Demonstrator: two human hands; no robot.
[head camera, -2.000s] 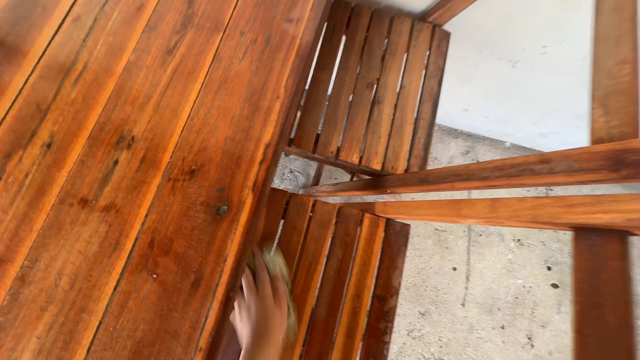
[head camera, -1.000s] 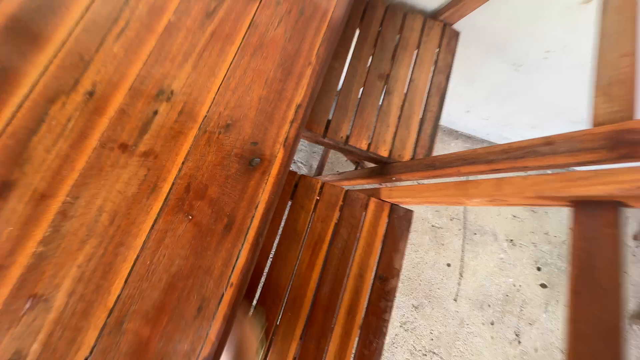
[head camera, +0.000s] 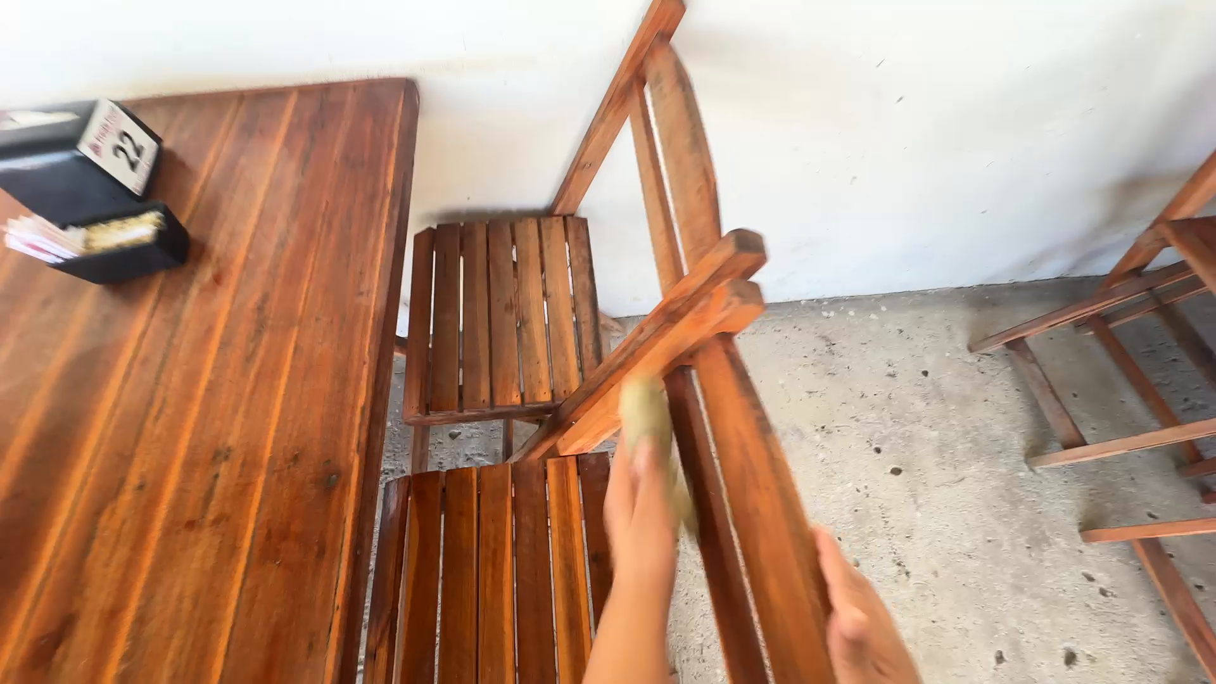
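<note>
My left hand, blurred, holds a yellowish-green cloth against the back frame of the nearer wooden folding chair. The cloth lies by the crossing of the chair's slanted side rail and its back slats. Lower right, my right hand grips the outer edge of the wide backrest slat; some of its fingers are hidden behind the wood. The chair's slatted seat is left of my left forearm, beside the wooden table.
A second slatted chair stands beyond, near the white wall. On the table at left are a black napkin holder with a number card and a black tray of packets. More wooden chair frames stand on the concrete floor at right.
The view has swung up and widened. The hand with the cloth was over the near seat two seconds ago; the cloth is now at the chair's back frame. My right hand has come into view on the backrest.
</note>
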